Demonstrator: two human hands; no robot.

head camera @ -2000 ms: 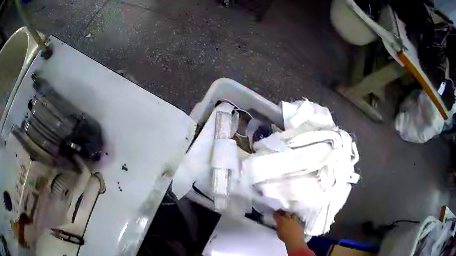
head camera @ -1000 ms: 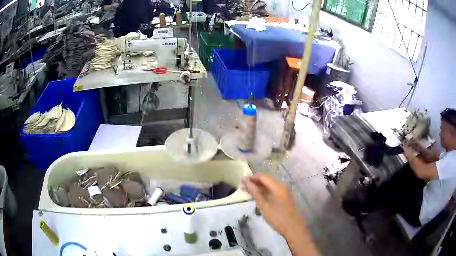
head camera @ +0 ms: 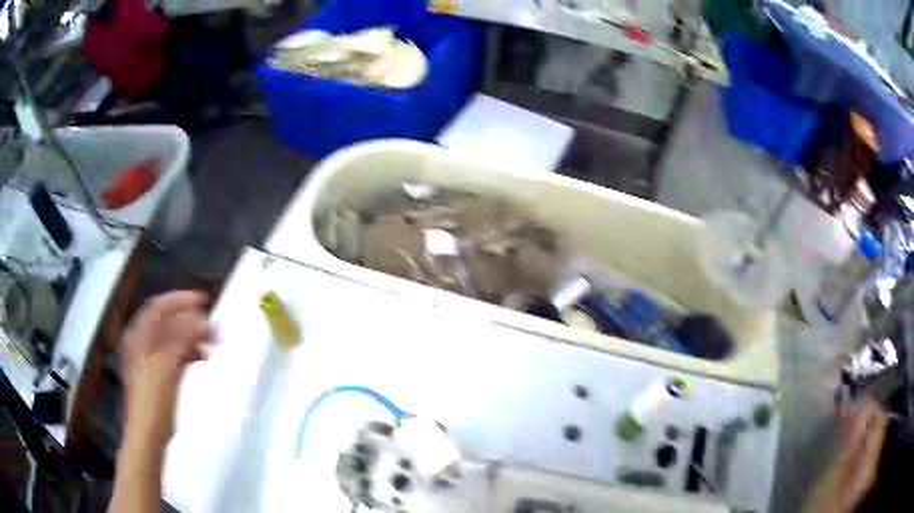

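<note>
A yellow-olive thread cone [head camera: 281, 321] lies tilted on the white sewing table [head camera: 381, 341]. My left hand [head camera: 165, 336] is left of it, over the table's left edge, with fingers loosely bent and nothing visible in them. My right hand [head camera: 857, 446] is blurred at the lower right, beyond the table's right end; no held thing shows. A small white and green spool [head camera: 651, 406] is near the table's back right. A grey-brown cone with a blue tip [head camera: 852, 271] is blurred at the thread stand. The sewing machine head [head camera: 601, 496] is cut off by the bottom edge.
A cream trough [head camera: 421, 155] with brown pieces, a white spool and blue items runs behind the table. Stand plate [head camera: 742, 255] is at its right. The lamp's blue neck [head camera: 346, 391] curves over the table. A blue bin [head camera: 331, 115] and a white bin [head camera: 180, 165] stand beyond.
The view has swung left and down. My left hand has come into view at left. My right hand has moved from near the thread stand to the lower right edge of the picture.
</note>
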